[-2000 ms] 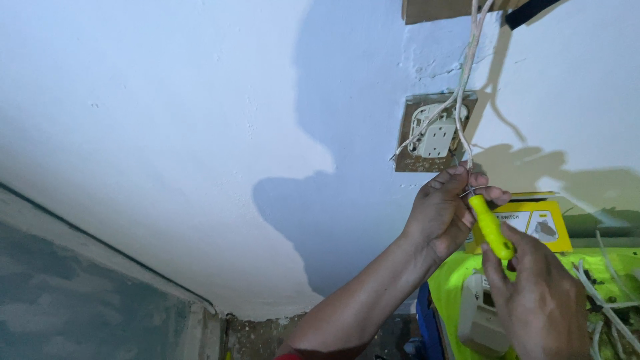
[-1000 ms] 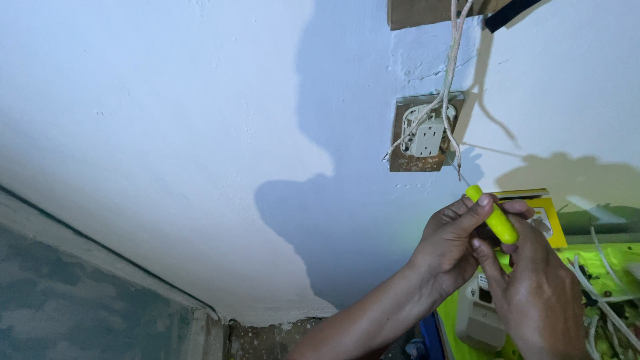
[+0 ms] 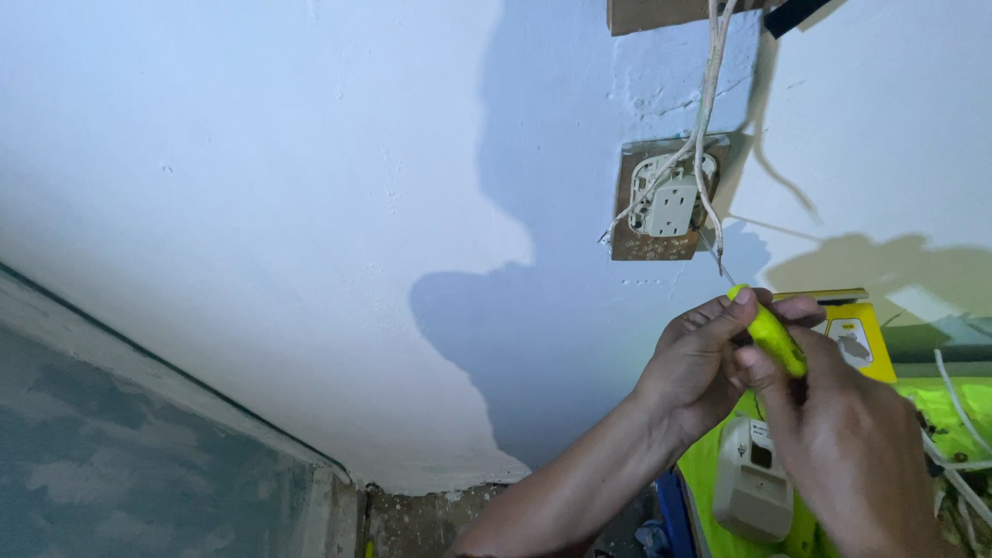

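Both my hands are on a screwdriver with a yellow-green handle (image 3: 775,339). My left hand (image 3: 701,356) pinches the top of the handle between thumb and fingers, and my right hand (image 3: 845,426) grips its lower end. The thin shaft points up and left, its tip by the lower right side of a white wall outlet (image 3: 673,208). That outlet has its cover off and sits on a square brown wooden block (image 3: 655,248). White electrical wires (image 3: 707,108) hang down in front of it. One stripped end dangles close to the shaft, the other spreads to the lower left.
A yellow box (image 3: 880,341) stands behind my right hand. Below lie a bright green surface (image 3: 701,457), a white plastic housing (image 3: 753,484) and loose white wires (image 3: 957,395). Another wooden block (image 3: 659,17) and a black strip (image 3: 798,15) are at the top of the wall.
Two seconds ago the screwdriver was beside a hanging wire end at my left fingers. The wire is now free of my fingers, and the shaft has come to the outlet's edge.
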